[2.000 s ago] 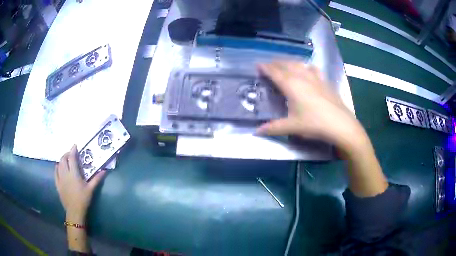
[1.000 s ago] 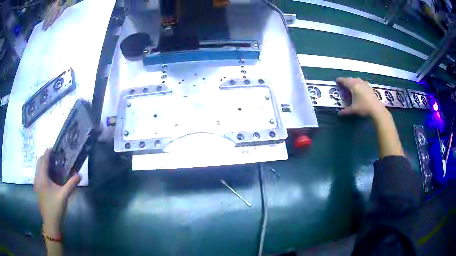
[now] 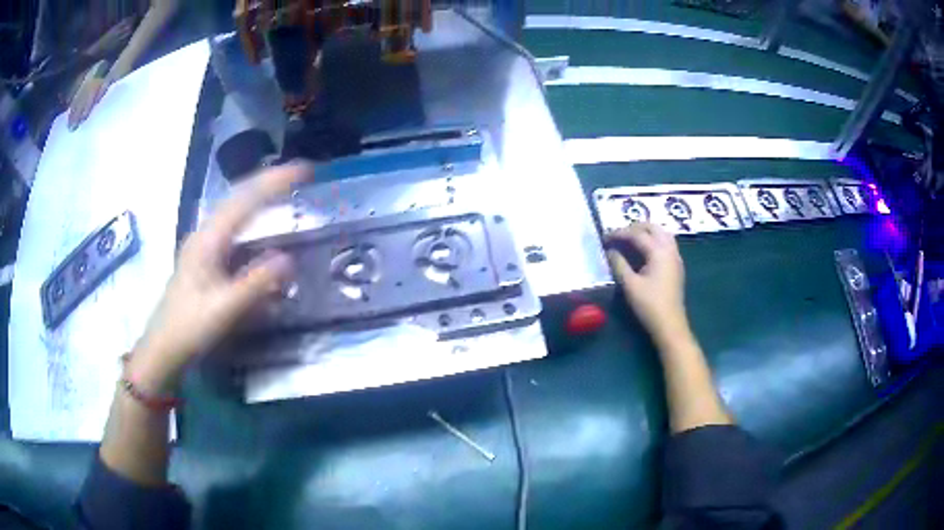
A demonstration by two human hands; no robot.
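Observation:
A grey three-ring panel [image 3: 399,271] lies over the silver fixture [image 3: 478,319] on the machine; whether it is fully seated is unclear. My left hand [image 3: 212,285] is blurred over the panel's left end, covering part of the left ring. Its thumb is over the panel and its fingers are spread past the rear edge, not visibly gripping. My right hand [image 3: 652,280] is at the front left corner of another three-ring panel [image 3: 704,212] on the green bench. Its fingers are bent and apart, with the fingertips close to the edge, and it holds nothing visible.
A panel [image 3: 91,267] lies on the white sheet [image 3: 155,135]; another person's hand [image 3: 88,98] is at its far edge. A red button [image 3: 586,318] is right of the fixture. A thin rod [image 3: 463,436] and a cable [image 3: 520,455] lie in front. More panels [image 3: 789,201] are at right.
My left hand has brought its panel from the left sheet onto the formerly empty fixture. My right hand has moved left along the panels on the bench. The view has shifted.

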